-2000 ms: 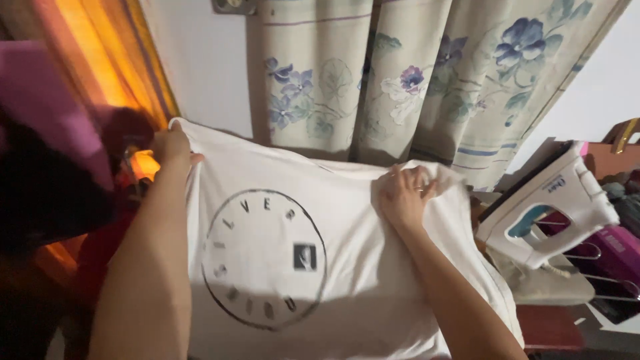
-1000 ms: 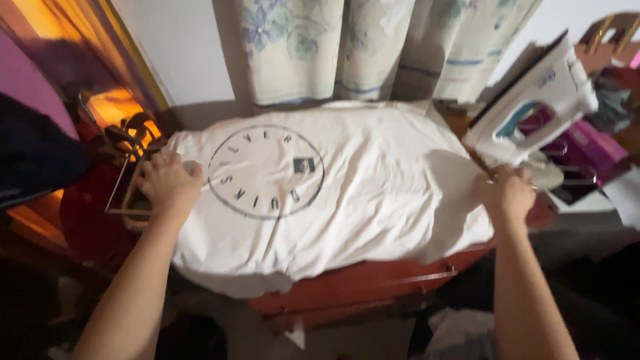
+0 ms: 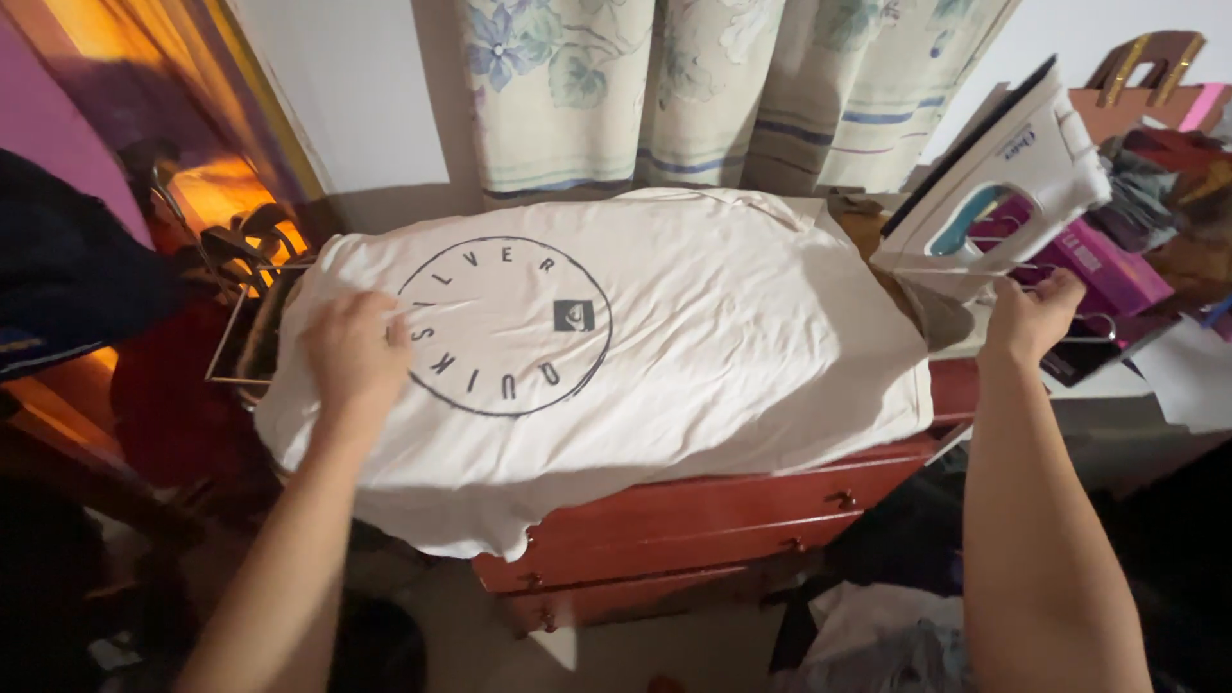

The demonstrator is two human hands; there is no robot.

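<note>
A white T-shirt [image 3: 712, 327] with a round dark print lies spread, lightly wrinkled, over the top of a red wooden chest of drawers [image 3: 693, 520]. My left hand [image 3: 356, 346], slightly blurred, is at the shirt's left part beside the print; whether its fingers pinch cloth cannot be told. My right hand [image 3: 1039, 308] is off the shirt to the right, by the lower edge of a white Oster clothes iron [image 3: 1001, 183] that stands tilted on its heel. The right fingertips are bent near the iron's base, and their contact with it is unclear.
Floral curtains [image 3: 616, 106] hang behind the shirt. A wire-framed basket [image 3: 236, 337] stands at the left. Right of the iron are a magenta box [image 3: 1107, 269], clothes hangers and crumpled cloth. More cloth [image 3: 885, 635] lies low at the front right.
The shirt, raised by both hands two seconds ago, now lies flat on the chest. Since one second ago my right hand has moved from the shirt's right edge to beside the iron.
</note>
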